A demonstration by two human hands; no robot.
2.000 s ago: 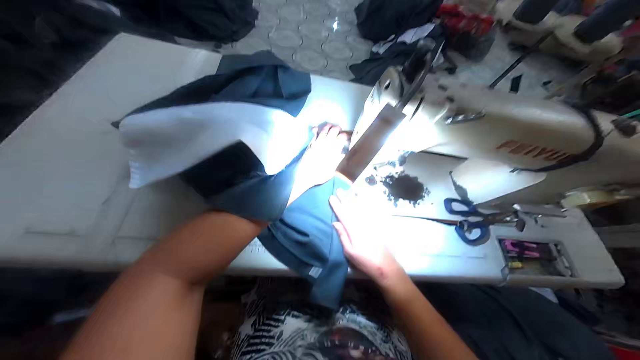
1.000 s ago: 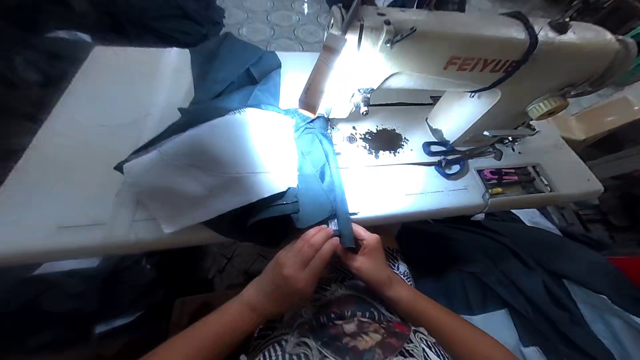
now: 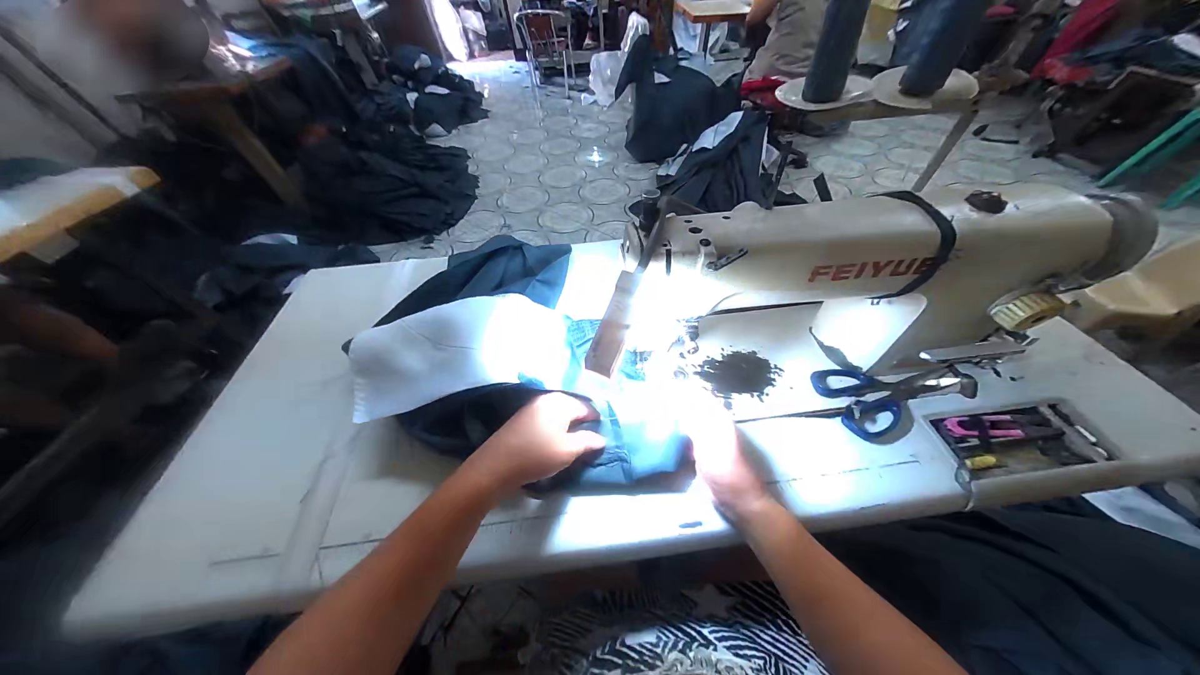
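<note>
A dark blue-green fabric garment (image 3: 487, 272) with a white cloth piece (image 3: 431, 352) lies left of and under the needle area of a Feiyue sewing machine (image 3: 844, 244). My left hand (image 3: 553, 436) grips the garment's edge, thumb and fingers pinched on a fold. My right hand (image 3: 727, 459) rests at the garment's right edge beside the presser foot; glare from the machine's lamp hides its fingers, so its hold is unclear. A brown strip (image 3: 611, 328) hangs from the machine head down to the cloth.
Blue-handled scissors (image 3: 867, 398) lie on the machine bed at right, near a recessed tray (image 3: 1022, 441) with small tools. Two thread cones (image 3: 844, 47) stand behind. Dark fabric heaps (image 3: 384, 178) lie on the tiled floor. Dark cloth (image 3: 1012, 581) hangs below the table's front right edge.
Both hands have moved forward from the table's front edge onto the garment and are now apart. The strip of cloth they held at that edge is no longer there. The view has tilted up.
</note>
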